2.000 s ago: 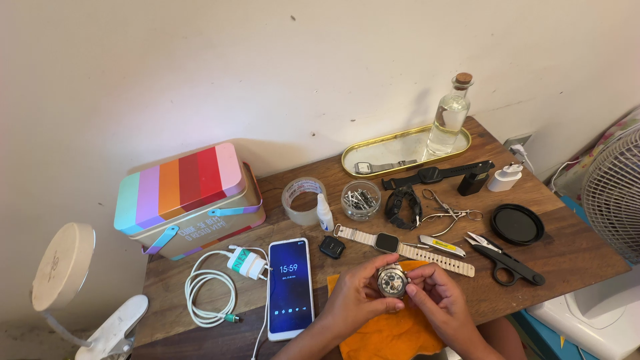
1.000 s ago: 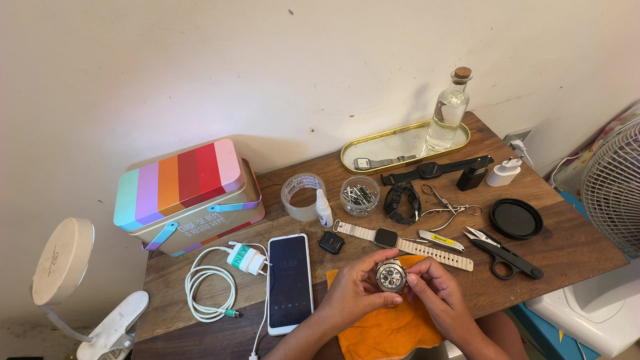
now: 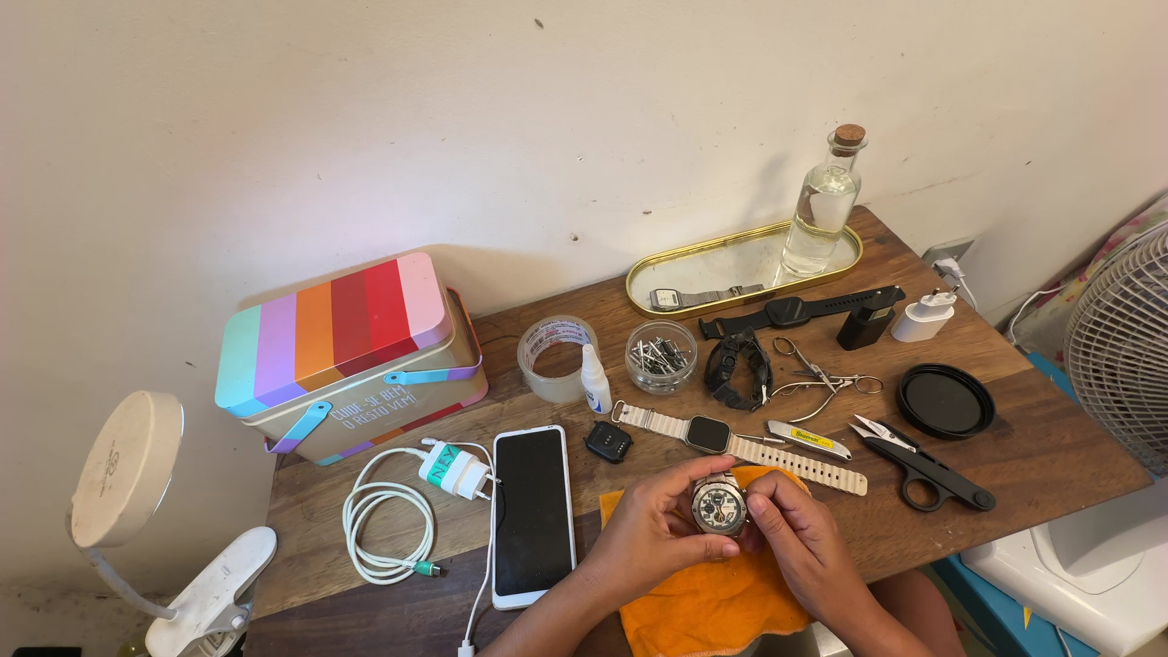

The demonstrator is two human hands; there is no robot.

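Observation:
My left hand [image 3: 671,520] holds a metal wristwatch [image 3: 720,507] by its case, dial up, over an orange cloth [image 3: 721,602]. At the watch's right edge, the thumb and forefinger of my right hand [image 3: 796,520] are pinched together at the crown side; whether they grip the crown is too small to tell. Just beyond my hands lies a smartwatch [image 3: 708,434] with a beige band. A utility knife [image 3: 808,440] rests behind its band, and black-handled snips [image 3: 922,467] lie to the right.
A phone [image 3: 531,511], coiled cable [image 3: 388,520] and striped tin box [image 3: 347,356] are on the left. Behind stand a glue bottle [image 3: 595,381], tape roll [image 3: 555,358], jar of small metal parts [image 3: 661,358] and gold-rimmed tray [image 3: 730,239] with a corked bottle [image 3: 821,214]. A fan [image 3: 1127,347] is at right.
The phone's screen, lit two seconds ago, is now dark. Both hands stay at the watch in nearly the same place.

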